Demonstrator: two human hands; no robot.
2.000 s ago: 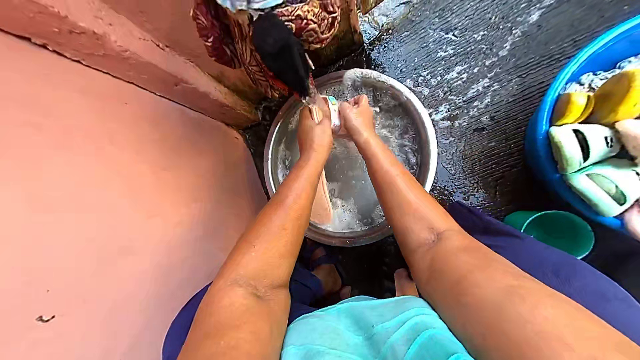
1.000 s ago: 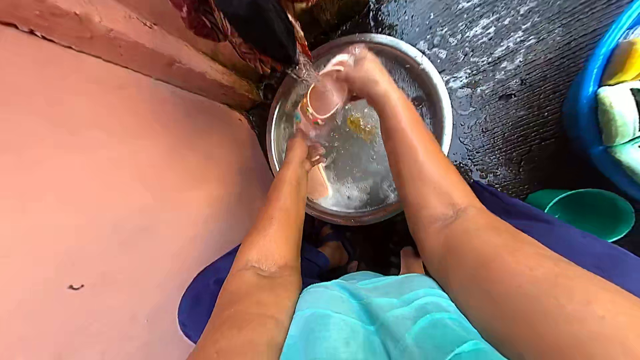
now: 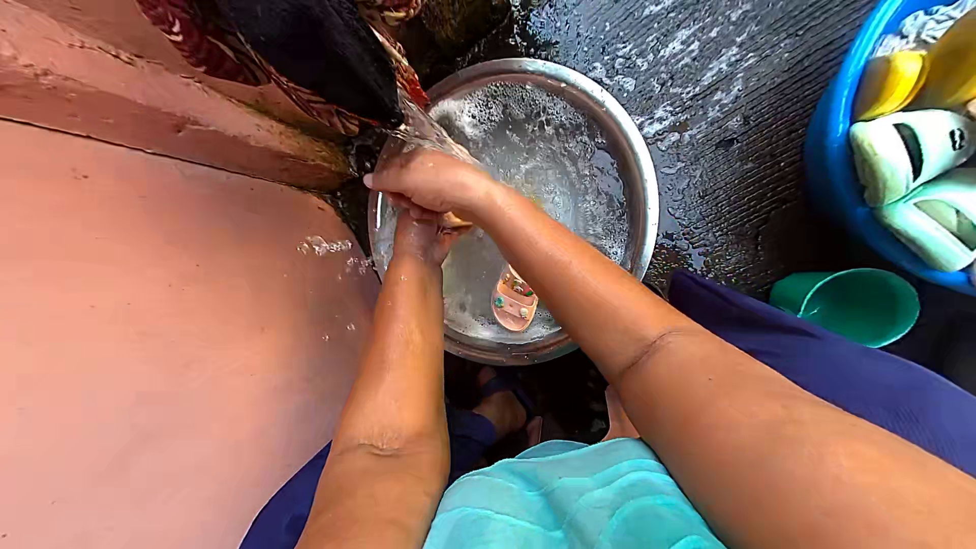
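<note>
My right hand lies across the top of my left hand over the left part of a metal basin of sudsy water. A small tan edge shows beside them; what it belongs to and the grip of either hand are hidden. Water pours over the hands from the end of a black cloth. A pink sandal with small coloured charms on its strap floats or rests near the basin's lower edge, right of my left wrist.
A pink wall and ledge run along the left. Patterned red cloth hangs at the top. On the right are a blue tub with pale green footwear and yellow items, and a green plastic dipper or cup. The ridged ground is wet.
A second ago my hands were apart around a pink sandal under the water; now my right hand has moved left, over my left hand. The sandal in the basin shows farther right.
</note>
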